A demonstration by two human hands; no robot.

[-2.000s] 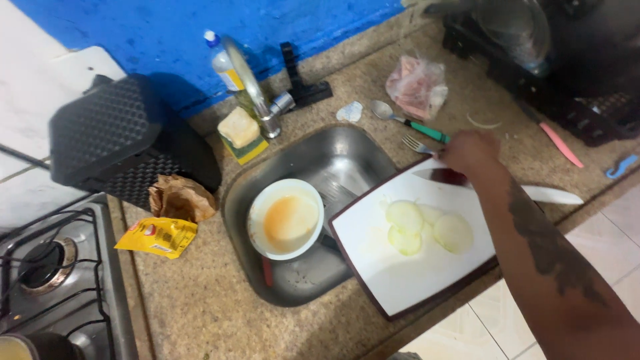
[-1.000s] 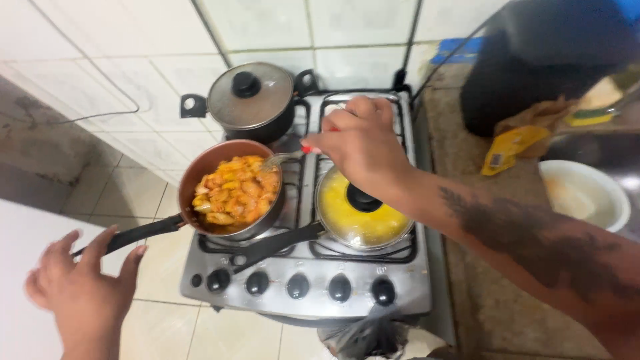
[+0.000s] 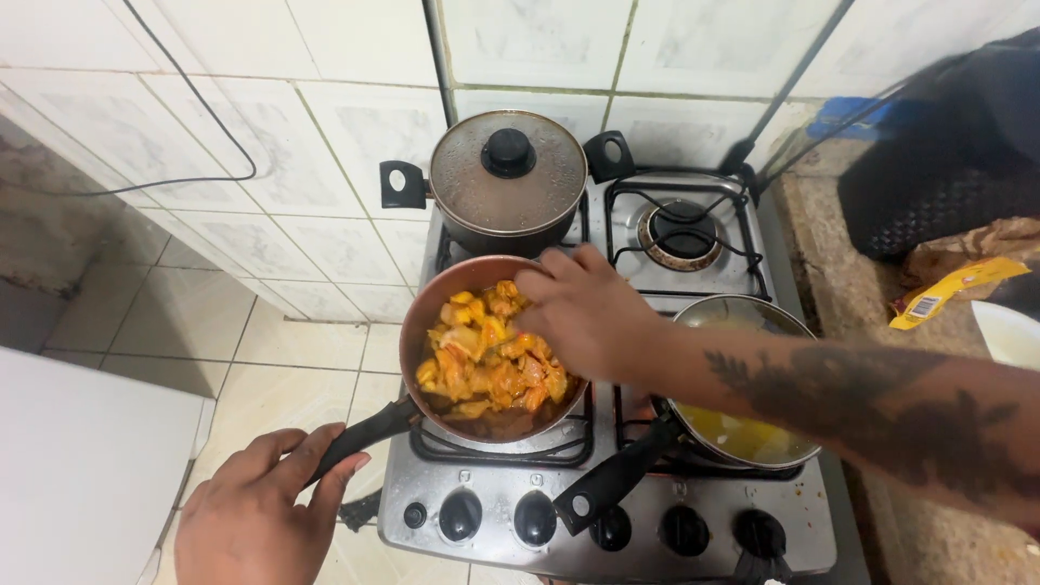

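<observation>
My left hand (image 3: 272, 496) is closed around the black handle of a copper-coloured pan (image 3: 414, 341) on the front left burner. Yellow-orange chunks of meat (image 3: 479, 366) in sauce fill the pan. Over its right side is my right hand (image 3: 569, 309), fingers curled down toward the food; whatever they hold is hidden behind them. My right forearm passes above a second pan (image 3: 743, 455) with a glass lid and yellow contents on the front right.
A lidded pot (image 3: 508, 183) stands on the back left of the gas stove (image 3: 487, 528), beside the back right burner (image 3: 681, 231). The stone counter (image 3: 812, 244) on the right holds a yellow packet (image 3: 959, 292), brown paper and part of a white bowl (image 3: 1007, 333).
The view has swung from the sink and cutting board to the stove. My left hand, open a second ago, now grips the pan handle. My right hand has moved left over the food.
</observation>
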